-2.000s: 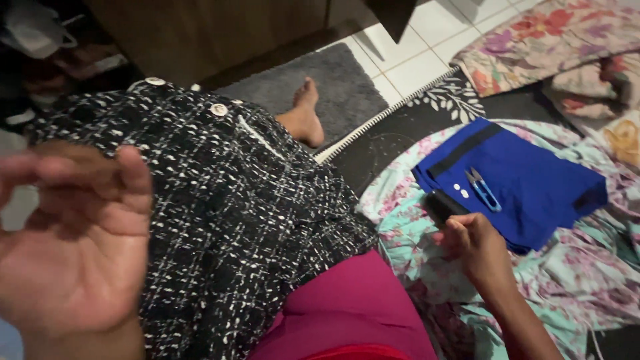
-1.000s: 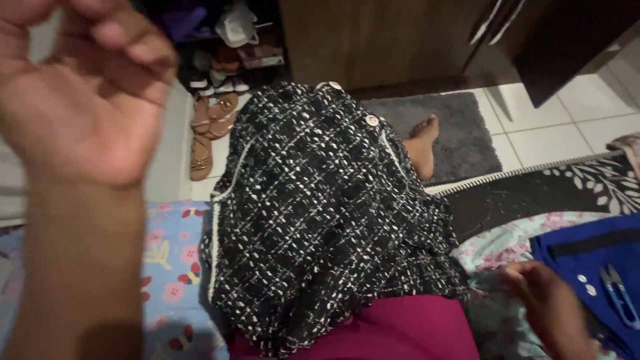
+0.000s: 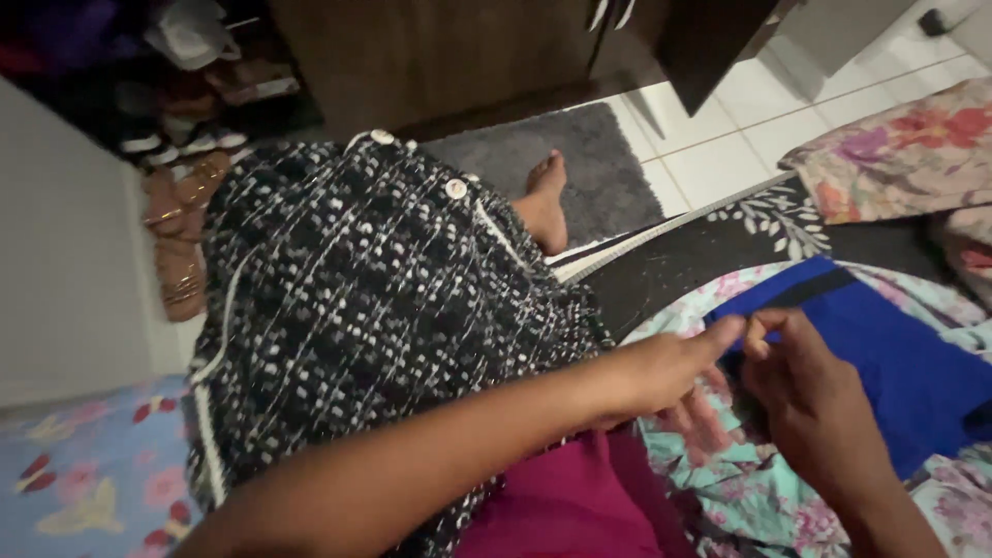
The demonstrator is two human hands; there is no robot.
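A black-and-white tweed garment (image 3: 372,294) with white piping and round buttons (image 3: 456,188) lies across my lap. My left hand (image 3: 686,380) reaches over to the right, its thumb and index finger meeting the fingertips of my right hand (image 3: 802,387). Whether anything thin is pinched between them is too blurred to tell. Both hands are above a folded blue cloth (image 3: 899,349) with a black band, which rests on a mint floral fabric (image 3: 821,504). The scissors and small white buttons seen earlier on the blue cloth are hidden from view.
A peach floral cloth (image 3: 907,155) lies at the right on the dark patterned bedding (image 3: 666,263). A bare foot (image 3: 549,205) rests on a grey rug (image 3: 601,170) before a dark wooden cabinet (image 3: 449,62). Sandals (image 3: 180,271) stand at the left, near blue printed fabric (image 3: 93,465).
My left hand has come from the raised position at the left across to the right and now meets my right hand over the blue cloth. The view has shifted.
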